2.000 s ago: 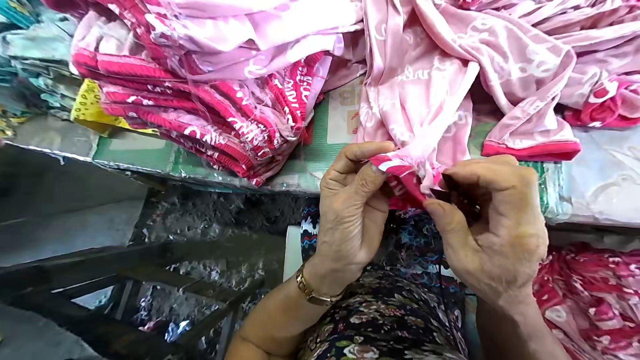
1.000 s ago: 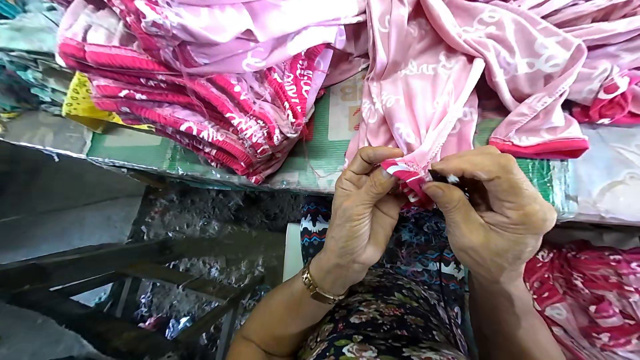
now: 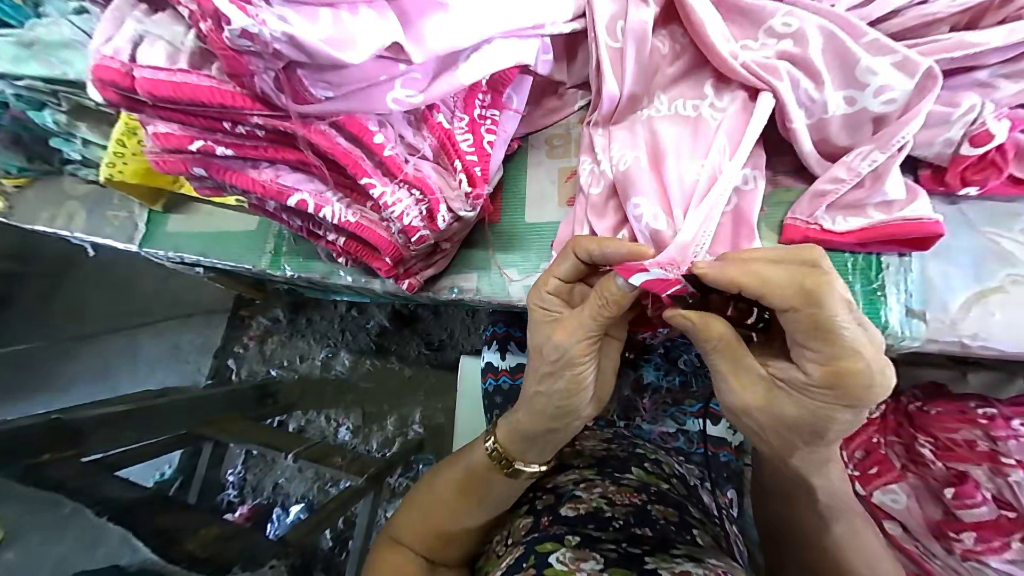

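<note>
A light pink printed garment (image 3: 668,152) hangs over the table's front edge, with a dark pink trim (image 3: 652,278) at its lower end. My left hand (image 3: 580,336), with a gold-coloured band at the wrist, pinches that trim between thumb and fingers. Close beside it on the right, my right hand (image 3: 792,344) holds a small dark tool (image 3: 730,308), mostly hidden in the fingers, its tip at the trim. What kind of tool it is cannot be told. A sleeve-like part with a dark pink cuff (image 3: 864,234) lies to the right of my hands.
A stack of pink garments (image 3: 320,160) lies on the green-covered table (image 3: 208,240) at the left, beside a yellow printed cloth (image 3: 128,156). More pink fabric (image 3: 944,464) is heaped below the table edge at the right. A dark frame (image 3: 160,416) stands low at the left.
The fingers of my right hand have shifted at the trim, and the dark tool shows more plainly than one second ago. My left hand keeps its pinch.
</note>
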